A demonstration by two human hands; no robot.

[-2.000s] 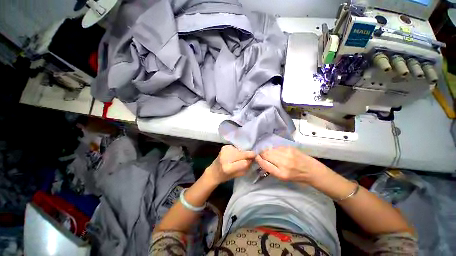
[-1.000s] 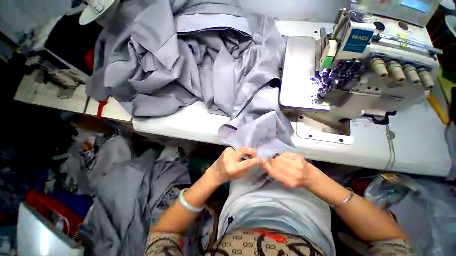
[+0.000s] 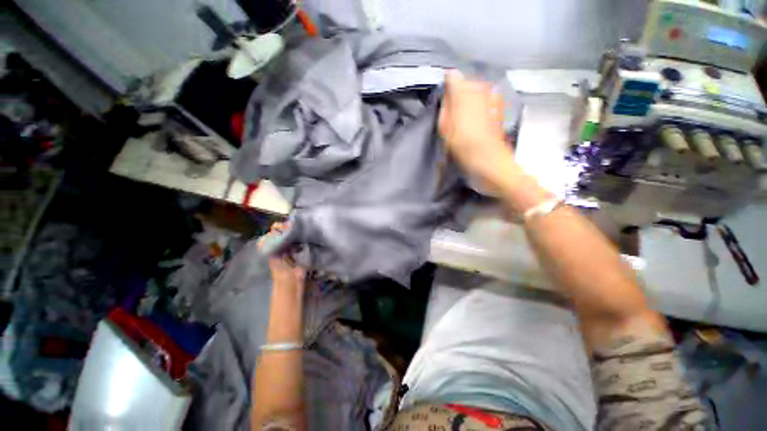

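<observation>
A large crumpled grey garment (image 3: 370, 202) lies over the table's front edge, left of the overlock machine (image 3: 690, 109). A paler band with a dark edge line shows at its back. My left hand (image 3: 284, 246) is low at the left and grips the garment's front left edge, its fingers partly hidden by cloth. My right hand (image 3: 475, 126) is blurred, reaches across to the garment's back right part and appears to hold the cloth there. The thread snips (image 3: 737, 252) lie on the table right of the machine. The needle area (image 3: 589, 160) is lit purplish-white.
A white round disc (image 3: 255, 55) stands behind the heap, near an orange tie (image 3: 306, 23). A red strip (image 3: 251, 194) hangs at the table edge. More grey cloth (image 3: 227, 286) lies below the table at left, near a white box-like object (image 3: 126, 379). The control panel (image 3: 706, 34) is above the machine.
My hands have parted from the cloth edge before my lap. My left moved left with cloth; my right moved up and back. The garment is pulled left, and snips now show on the table.
</observation>
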